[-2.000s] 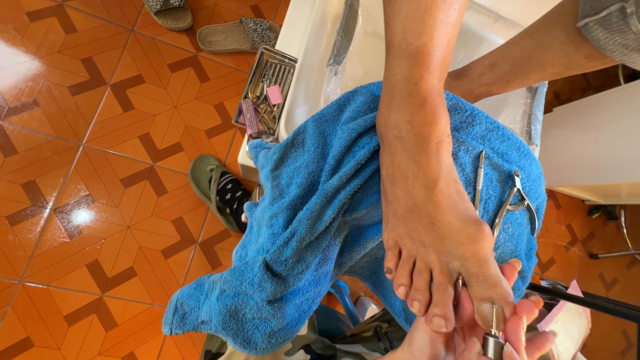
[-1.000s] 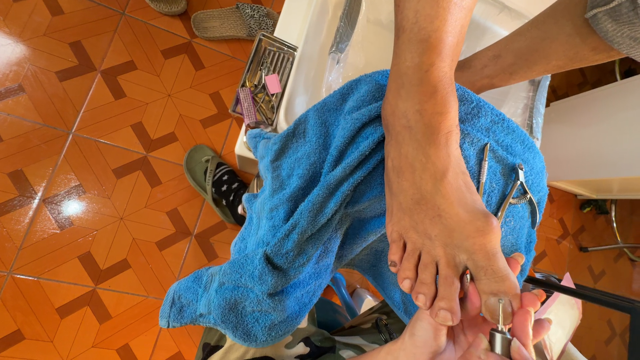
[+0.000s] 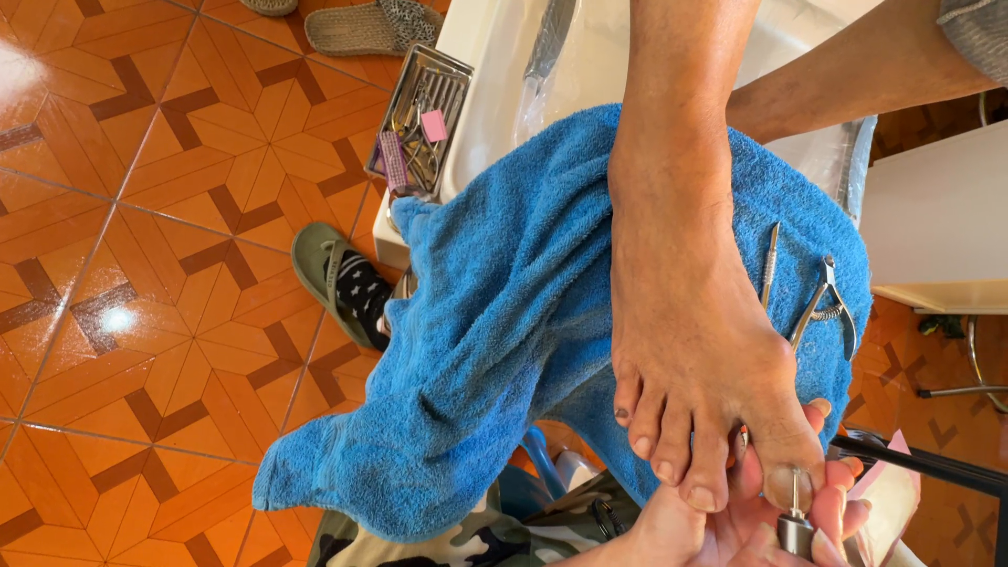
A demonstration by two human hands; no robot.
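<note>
Another person's bare foot (image 3: 685, 276) rests on a blue terry towel (image 3: 488, 331). Below its toes, my left hand (image 3: 677, 524) supports the forefoot and holds the big toe (image 3: 783, 441), its fingers partly hidden. My right hand (image 3: 839, 512), at the bottom edge, grips a metal rotary nail-drill handpiece (image 3: 795, 535). The thin bit (image 3: 795, 484) lies over the big toenail; exact contact cannot be told. Right of the foot, a slim metal pedicure tool (image 3: 770, 264) and spring-handled cuticle nippers (image 3: 825, 307) lie on the towel.
A metal tray (image 3: 421, 118) with small tools and a pink block sits on the white basin's edge (image 3: 465, 102). A sandalled foot (image 3: 339, 283) stands on the tiled floor (image 3: 197, 236) at left. A black bar (image 3: 921, 461) extends at lower right.
</note>
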